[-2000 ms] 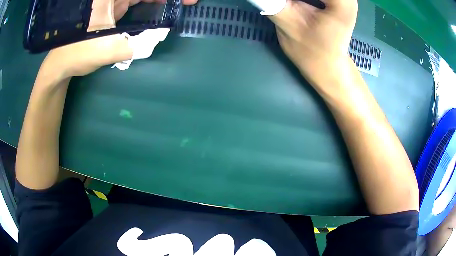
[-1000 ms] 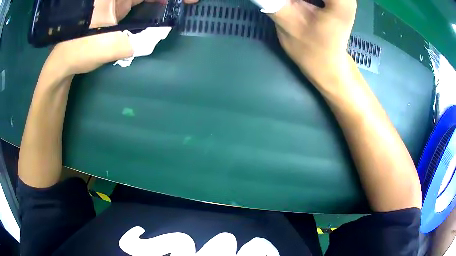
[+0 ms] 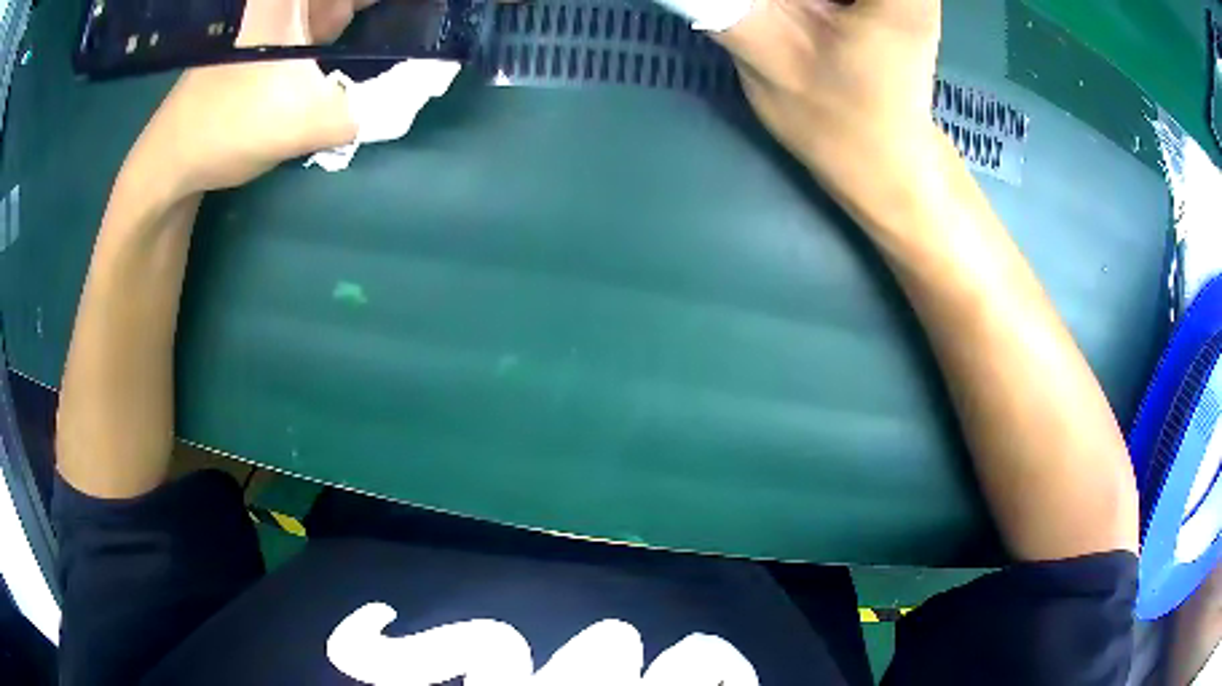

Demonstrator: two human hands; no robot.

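My left hand [image 3: 275, 107] is at the upper left, gripping a black phone frame [image 3: 168, 36] that is partly cut off by the top edge. A white finger cot [image 3: 389, 107] covers my left thumb. My right hand [image 3: 838, 67] is at the top, right of centre, its fingertips cut off by the top edge; a white cot [image 3: 717, 11] shows on it. A small dark bit shows at its top edge, too little to tell what it holds. A strip with rows of small black bars [image 3: 603, 47] lies between the hands and shows again right of my right wrist.
A dark-green mat [image 3: 563, 308] lies under both forearms, its near edge in front of my body. A blue-rimmed disc [image 3: 1179, 469] stands at the right edge, with part of a person's skin below it. Shiny whitish plastic [image 3: 1193, 188] lies at the upper right.
The phone frame and my left hand have shifted up in the picture, and the frame is more cut off and more level. My right hand has shifted slightly up. The grip stays the same.
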